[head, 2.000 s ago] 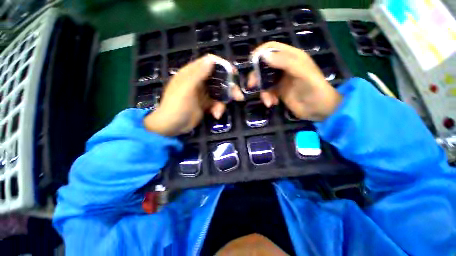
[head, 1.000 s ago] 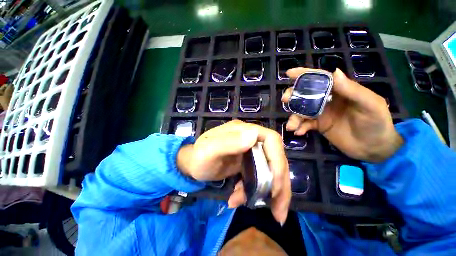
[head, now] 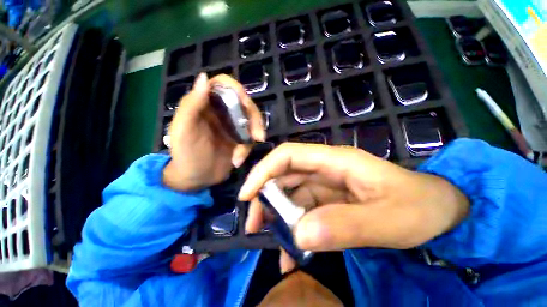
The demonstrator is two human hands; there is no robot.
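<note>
My left hand (head: 204, 135) holds a watch head (head: 230, 113) by its edges over the left part of the black foam tray (head: 327, 66). That watch is tilted, its silver rim towards me. My right hand (head: 360, 198) holds a second watch head (head: 282, 210) lower, near the tray's front edge. It is tilted steeply, with its silver rim up and its dark side to the left and below. The screens of both held watches cannot be read. Several dark watches (head: 348, 55) sit in the tray pockets. Two upper-left pockets are empty. My right hand hides part of the front rows.
A white grid tray (head: 36, 240) stands tilted at the left, beside black foam trays (head: 90, 120). Loose watches (head: 472, 49) lie at the upper right, with a pale pen-like stick (head: 498, 111) below. A tester (head: 532, 30) is cut off at the right. A red item (head: 183, 262) is at the tray's near edge.
My left hand has moved up and left with its watch. My right hand has come down and left, turning its watch edge-on. The cyan-lit watch in the tray is no longer visible.
</note>
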